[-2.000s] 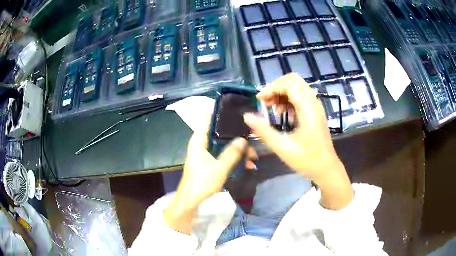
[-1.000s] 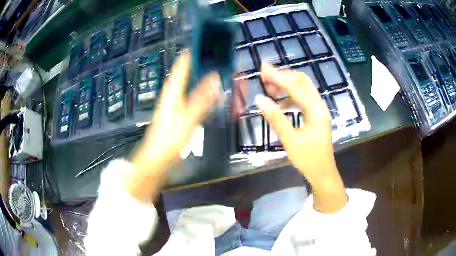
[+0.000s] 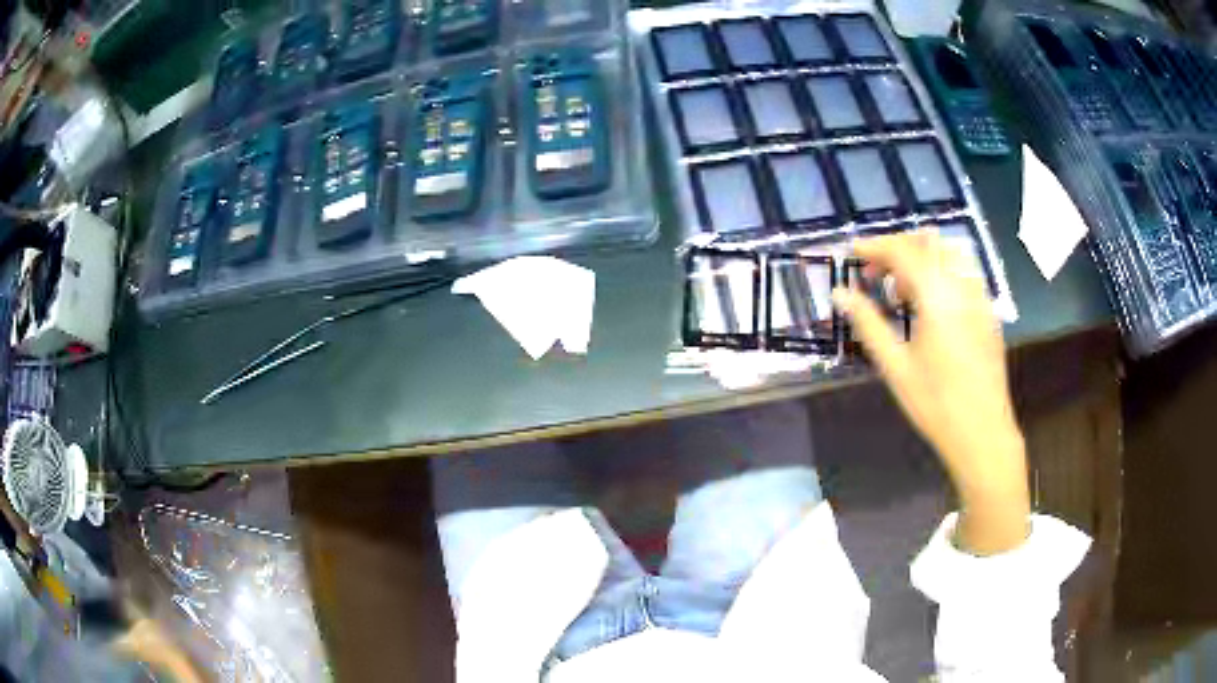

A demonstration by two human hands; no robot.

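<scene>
The lens tray (image 3: pixel 674 114) holds black-bordered screen lenses in a grid, right of centre. My right hand (image 3: pixel 928 314) is over its bottom right part, with thumb and fingertips around the edge of a black-framed lens in the lowest row; whether they grip it is unclear. Two black frames (image 3: pixel 763 304) show to the left of the hand. My left hand is not identifiable in view. A clear phone tray (image 3: pixel 501 234) at left of centre holds several teal keypad phones with the pale-label side up.
A white wipe (image 3: pixel 541 300) and silver tweezers (image 3: pixel 267 371) lie on the green bench. A loose phone (image 3: pixel 961 96), a white paper (image 3: pixel 1049 220) and another phone tray (image 3: pixel 1134 300) are at right. A small fan (image 3: pixel 40 470) is at left. A blurred hand shows at lower left, owner unclear.
My left hand and the phone it held have left the place over the bench. My right hand has moved right and down over the lens tray's bottom row.
</scene>
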